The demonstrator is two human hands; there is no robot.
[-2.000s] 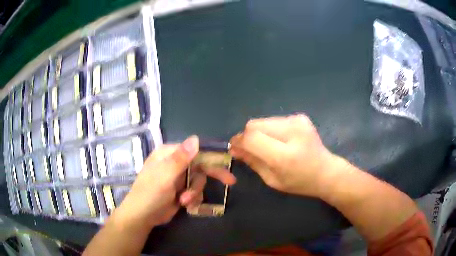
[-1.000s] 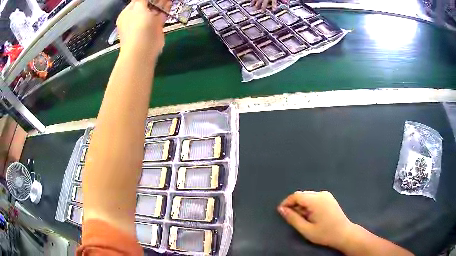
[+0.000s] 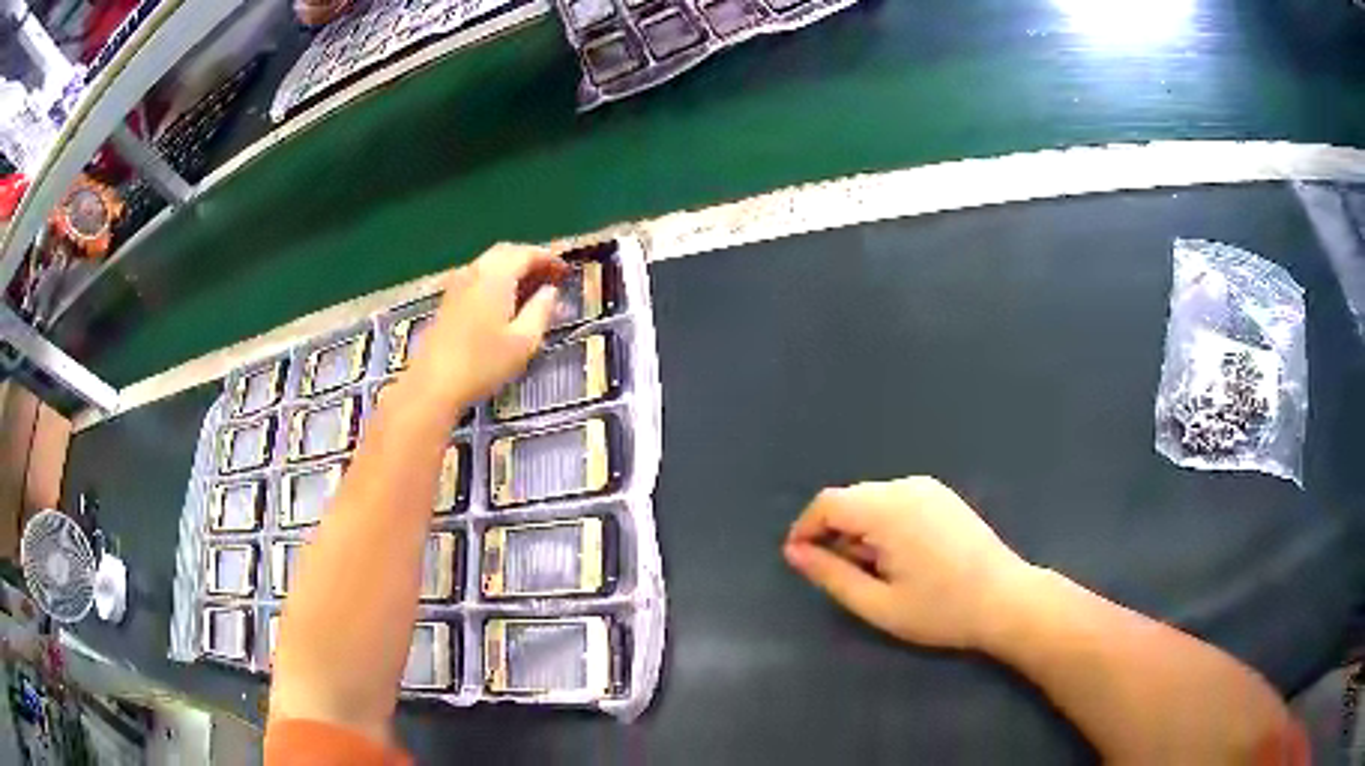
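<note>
A whitish blister tray [image 3: 644, 449] lies at left on the bench with rows of phone frames in its pockets, gold ends up. My left hand [image 3: 502, 314] is at the far right corner pocket, fingers and thumb on the left part of a phone frame [image 3: 594, 292] that lies in or just over that pocket. The fingertips partly cover it. My right hand [image 3: 913, 561] is curled loosely above the bench right of the tray; whether small parts are inside it is hidden.
A clear bag of small dark-silver parts [image 3: 1231, 392] lies at right. A pale rail [image 3: 898, 195] edges the green conveyor [image 3: 449, 195], which carries another filled tray [image 3: 659, 42]. A small white fan [image 3: 63, 566] stands at far left.
My left hand has come back from beyond the conveyor to the tray's far right pocket, which was empty and now has a frame. My right hand stays curled. The view has shifted.
</note>
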